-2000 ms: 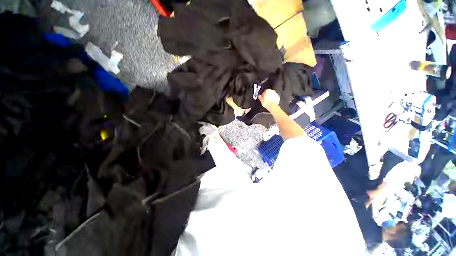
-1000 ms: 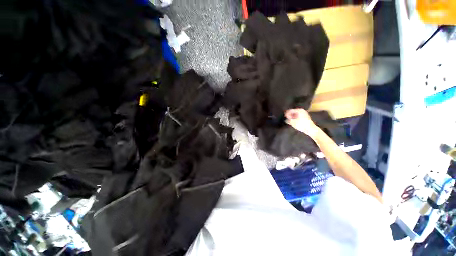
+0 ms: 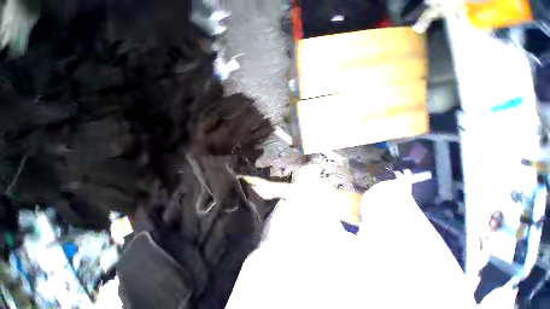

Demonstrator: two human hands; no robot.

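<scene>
A large heap of dark garments (image 3: 205, 181) fills the left and lower left, with pale stitched lines on some pieces. My left hand (image 3: 265, 187) is blurred at the heap's right edge, fingers pointing left against the dark cloth. Whether it grips the cloth cannot be told. A bare patch of my right forearm shows between the white sleeves. My right hand cannot be made out; it is hidden or lost in the glare.
A tan cardboard box (image 3: 362, 90) stands ahead, with a red edge beside it. Grey floor (image 3: 256, 54) with white scraps lies between heap and box. A long white table (image 3: 494, 139) runs down the right, with an orange thing (image 3: 499, 12) at its far end.
The dark garment that lay over the box is gone from there, leaving the box top bare. My right arm has drawn back and left. My left hand now shows at the heap. The view is more blurred.
</scene>
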